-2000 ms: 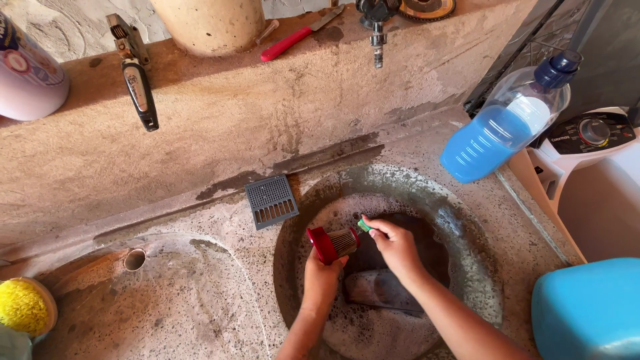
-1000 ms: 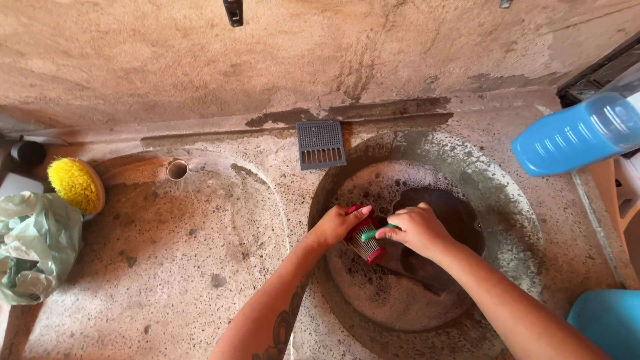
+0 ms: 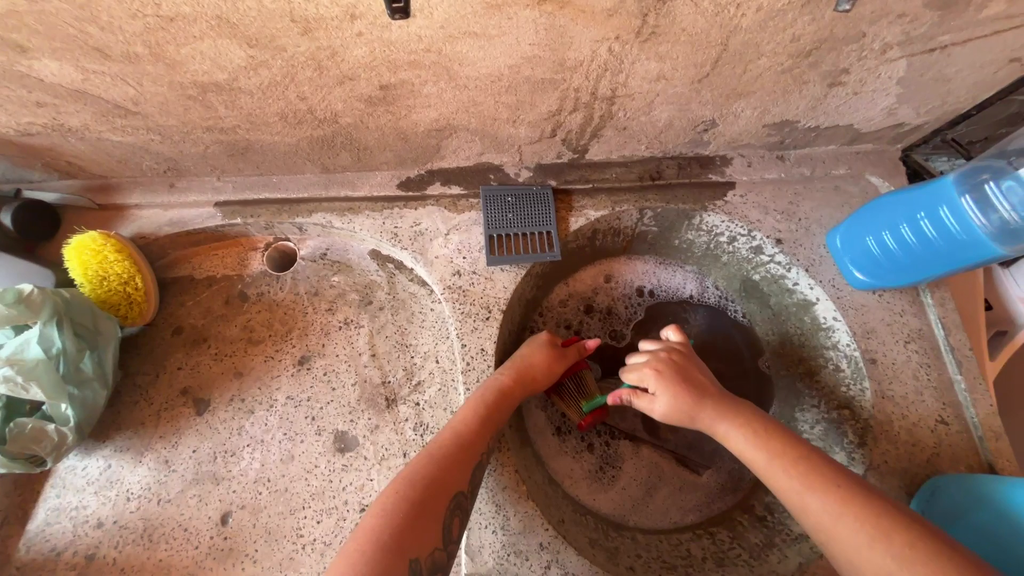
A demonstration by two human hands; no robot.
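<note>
My left hand (image 3: 548,364) grips a red-ended, ribbed piece (image 3: 574,392), which looks like a pleated filter, over the round concrete basin (image 3: 808,320). In my right hand (image 3: 668,380) is a small green brush (image 3: 594,403), its head against the ribs near the lower red end. Soapy water (image 3: 664,500) with foam fills the bottom of the basin, and a dark object lies partly under it, too hidden to name. A grey plastic grate (image 3: 519,225) rests on the ledge at the basin's upper left edge.
A yellow-bristled scrub brush (image 3: 110,276) and a pale green plastic bag (image 3: 54,376) are at the left of the shallow concrete basin with a drain hole (image 3: 281,257). A bottle of blue liquid (image 3: 920,228) is at right, above a turquoise container (image 3: 972,516).
The green brush, held apart from the red piece two seconds ago, now touches its ribs. Both hands remain over the round basin. The view has shifted down and left.
</note>
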